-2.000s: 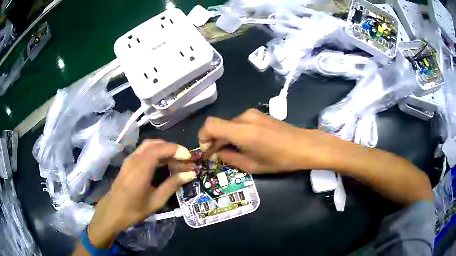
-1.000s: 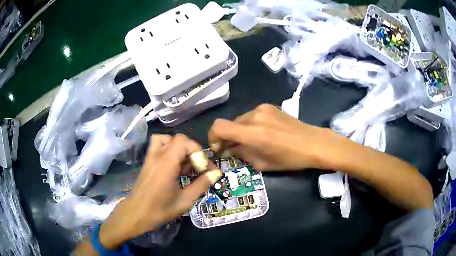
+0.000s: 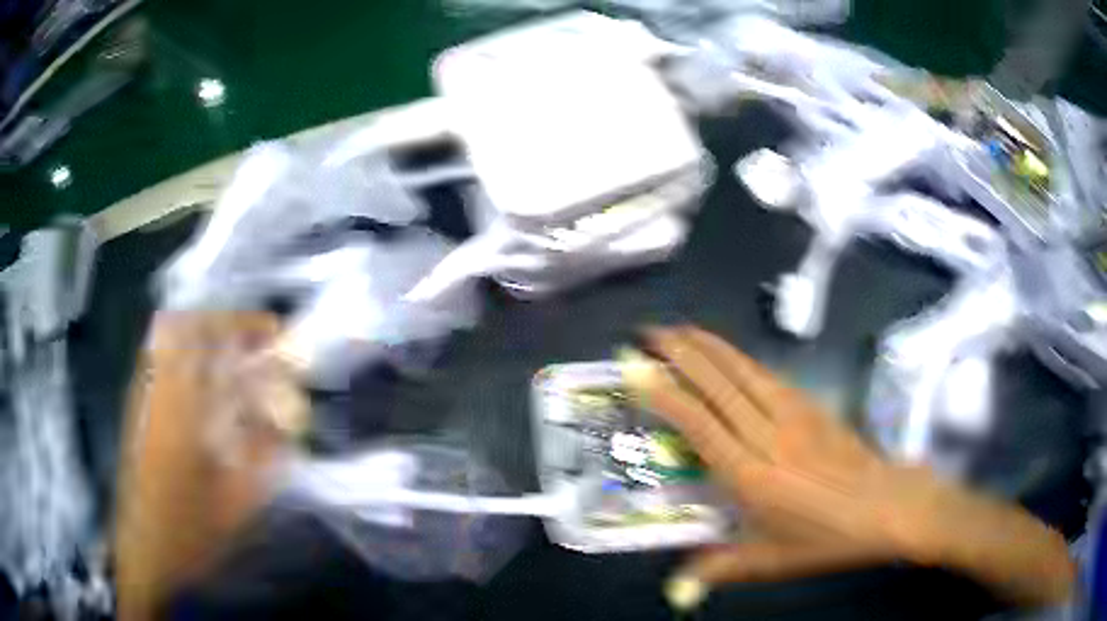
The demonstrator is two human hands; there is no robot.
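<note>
An open outlet housing (image 3: 571, 524) lies on the black bench in front of me, with green board and coloured parts blurred inside. My right hand (image 3: 777, 467) is spread over its right side, fingertips over the upper part and thumb below the near edge; it hides that side. Whether it touches the housing is unclear. My left hand (image 3: 219, 419) is far left, strongly blurred, beside a bagged cord (image 3: 352, 479). I cannot tell if it holds the bag. A white cord (image 3: 473, 501) runs from the housing's left side towards that bag.
Stacked units (image 3: 571, 115) stand behind the housing. Bagged cords (image 3: 364, 285) lie left of the stack and more (image 3: 874, 146) lie at the right. Another open housing (image 3: 1020, 164) is at the upper right. A green conveyor (image 3: 291, 61) with a pale edge crosses the back left.
My left hand has left the housing's parts and moved far left. My right hand has opened out over the housing's right side. The whole view has shifted, so the bench things appear further right.
</note>
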